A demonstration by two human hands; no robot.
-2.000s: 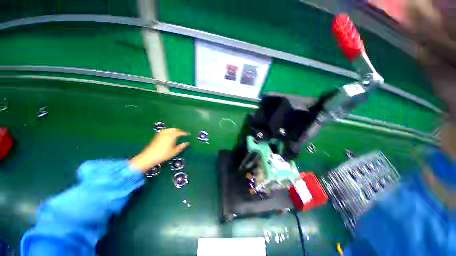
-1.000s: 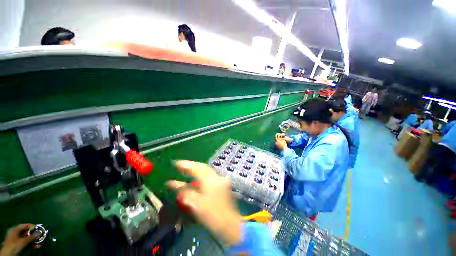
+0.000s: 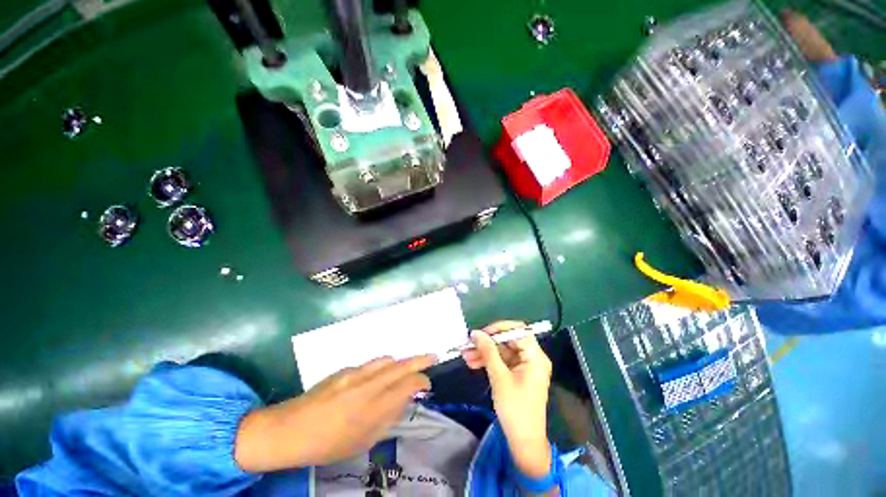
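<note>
My left hand (image 3: 335, 413) is over the front edge of the white paper sheet (image 3: 384, 335), its fingers closed on a round unit (image 3: 421, 396), of which only a small dark, shiny part shows. My right hand (image 3: 517, 383) grips a slim whitish pen-like tool (image 3: 525, 333); the tool's tip points left at my left fingertips. The contact there is too small to tell. Several dark and silver round units (image 3: 190, 225) lie on the green bench at left, with tiny white pieces (image 3: 225, 272) near them.
The press's pale green fixture (image 3: 374, 146) stands on a black base (image 3: 291, 218). Right of it are a red bin (image 3: 588, 146) with white paper, a black cable (image 3: 544, 252), stacked clear trays (image 3: 661, 165), a yellow-orange tool (image 3: 695, 294) and a grey tray (image 3: 714, 437). Another person's sleeve (image 3: 860, 107) is at right.
The view has swung down from the line to the bench. My right hand, empty and spread before, now grips the pen-like tool. Both hands have come together at the paper.
</note>
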